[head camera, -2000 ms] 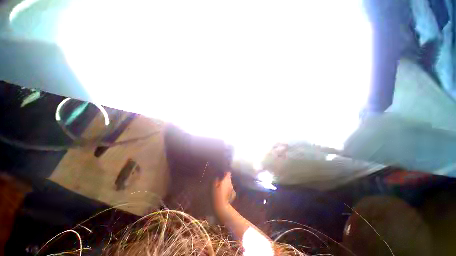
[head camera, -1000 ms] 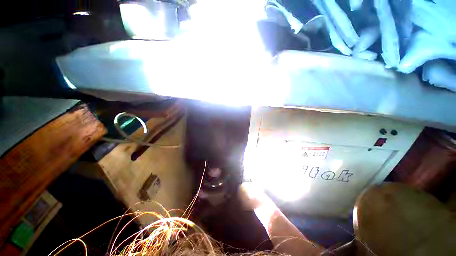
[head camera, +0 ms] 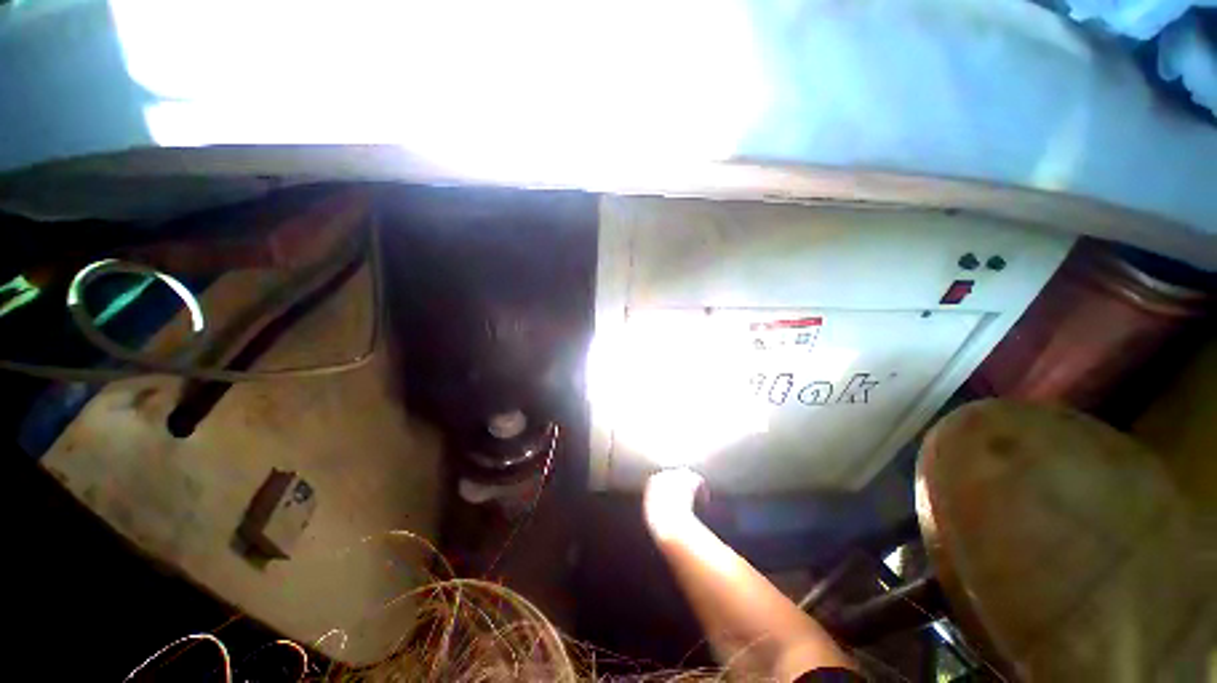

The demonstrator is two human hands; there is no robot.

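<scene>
My right hand [head camera: 677, 496] and bare forearm reach in from the bottom, right of centre. The hand is small and whitened by glare in front of the lower edge of the white machine panel [head camera: 828, 447]. Its fingers cannot be made out, nor whether it holds anything. A round dark-rimmed thing with a pale knob, possibly the rice cooker [head camera: 505, 451], stands low in the dark gap left of the panel, apart from my hand. My left hand is not in view.
A pale tabletop [head camera: 921, 127] with strong glare spans the top. A cream cabinet [head camera: 347, 460] with a small metal bracket stands left, a looped cable [head camera: 198, 314] above it. A round stool seat [head camera: 1054, 534] is lower right, a reddish container [head camera: 1081, 327] behind it. Hair covers the bottom edge.
The view has tilted down and shifted, so the panel and cabinet show more fully and the orange wooden edge is gone. My right hand stays near the panel's lower left.
</scene>
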